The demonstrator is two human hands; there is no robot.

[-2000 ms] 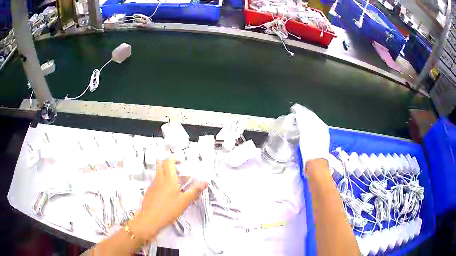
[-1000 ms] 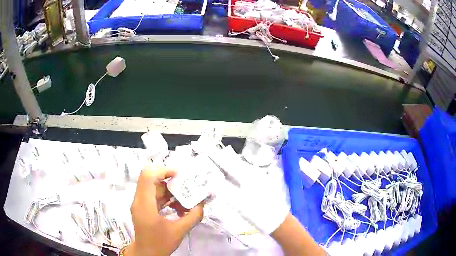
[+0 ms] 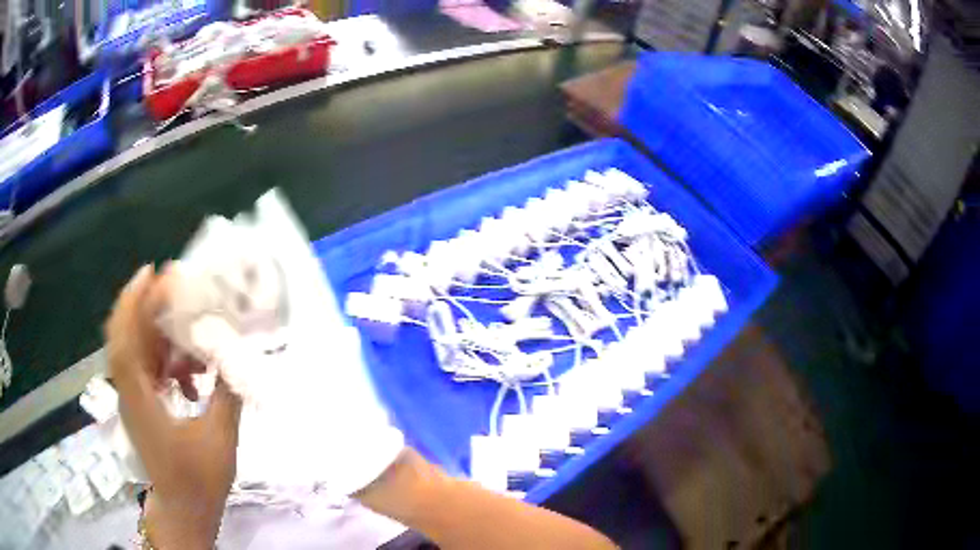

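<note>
My bare left hand, with a thin bracelet, is at the lower left, its thumb and fingers closed round a white power adapter. The adapter is blurred. My right hand, in a white glove, is raised against it and covers part of it. Whether the glove also holds a cloth cannot be told, white on white. A blue tray to the right holds two rows of white adapters with bundled white cords between them.
A green conveyor belt runs behind. A red bin of white parts and blue bins stand across it. An empty blue tray is tilted at the upper right. More adapters lie on the white covering at lower left. Brown cardboard is below the tray.
The view has swung right, so the blue tray now sits near the middle. My gloved right hand has come up against the adapter in my left hand. The bottle is no longer distinguishable.
</note>
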